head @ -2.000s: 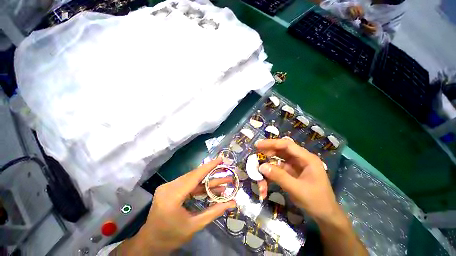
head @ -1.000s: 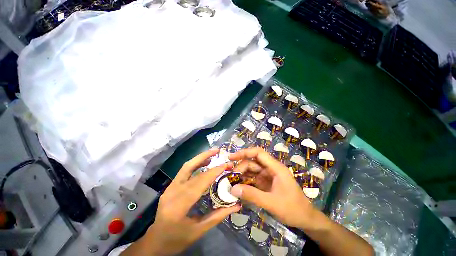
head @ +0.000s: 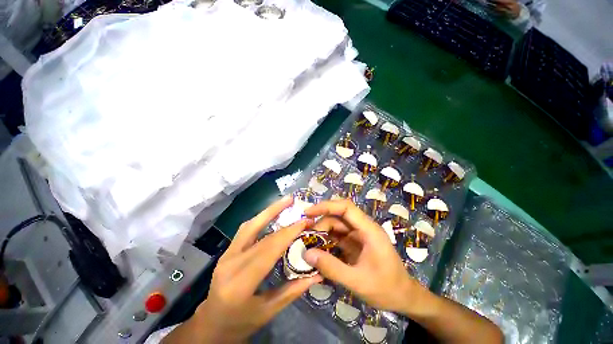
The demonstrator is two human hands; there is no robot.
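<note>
My left hand [head: 245, 269] holds a silver metal ring case [head: 288, 269] between thumb and fingers, above the near left part of the blister tray. My right hand [head: 366, 259] holds a round display module [head: 300, 256] inside the ring, thumb on its pale half-moon patch. The module's amber flex tail shows at its upper edge by my right fingers. The clear blister tray [head: 464, 166] holds rows of modules with pale half-moon patches and amber tails. Part of the ring is hidden by my fingers.
A large white foam or cloth-like stack [head: 168, 114] lies left, with silver rings [head: 270, 11] on its far edge. Empty clear trays [head: 511, 269] lie right. Black trays [head: 454, 37] stand on the green table [head: 417, 87]. A red button [head: 155, 302] is at lower left. A person's hand [head: 505, 8] shows far off.
The module, held apart from the ring two seconds ago, has moved left into it. Since one second ago the hands have barely moved; the module lies slightly differently in the ring.
</note>
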